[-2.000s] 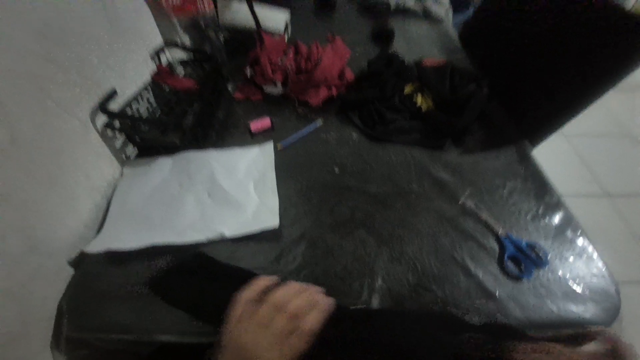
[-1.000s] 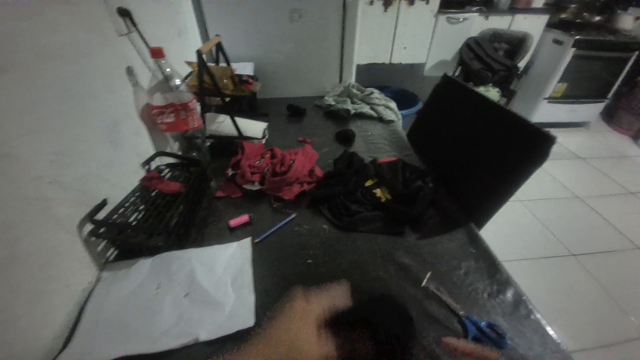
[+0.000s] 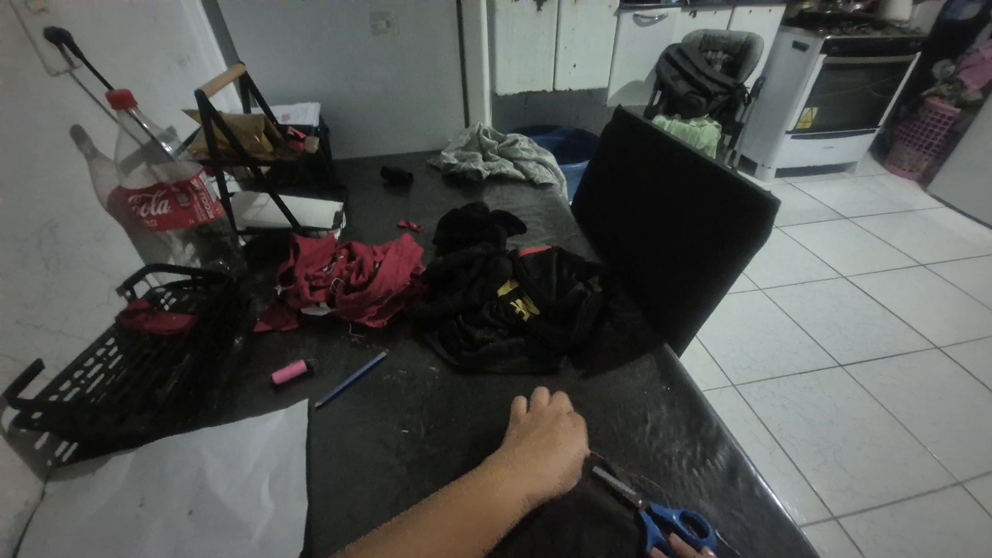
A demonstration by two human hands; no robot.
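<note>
My left hand [image 3: 546,446] reaches across the lower middle of the dark table, its curled fingers at the edge of a piece of black cloth [image 3: 577,515]; whether it pinches the cloth cannot be told. At the bottom edge, fingertips of my right hand [image 3: 682,549] touch the handles of blue-handled scissors [image 3: 655,515], whose blades lie by the cloth and point toward my left hand. The rest of my right hand is out of frame. Left of them lie a blue pencil [image 3: 351,379], a pink thread spool [image 3: 291,373] and a white sheet of paper [image 3: 186,488].
Crumpled red cloth [image 3: 349,279] and a black garment with a yellow print [image 3: 511,310] lie across the table's middle. A black metal rack [image 3: 147,349], a large plastic soda bottle [image 3: 167,186] and a wooden-handled caddy [image 3: 260,147] stand left. A black chair back [image 3: 670,225] adjoins the right edge.
The black cloth piece that lay along the front of the table has shifted right, beside the scissors. My right fingers are now on the scissor handles. The view has tilted up since the oldest frame.
</note>
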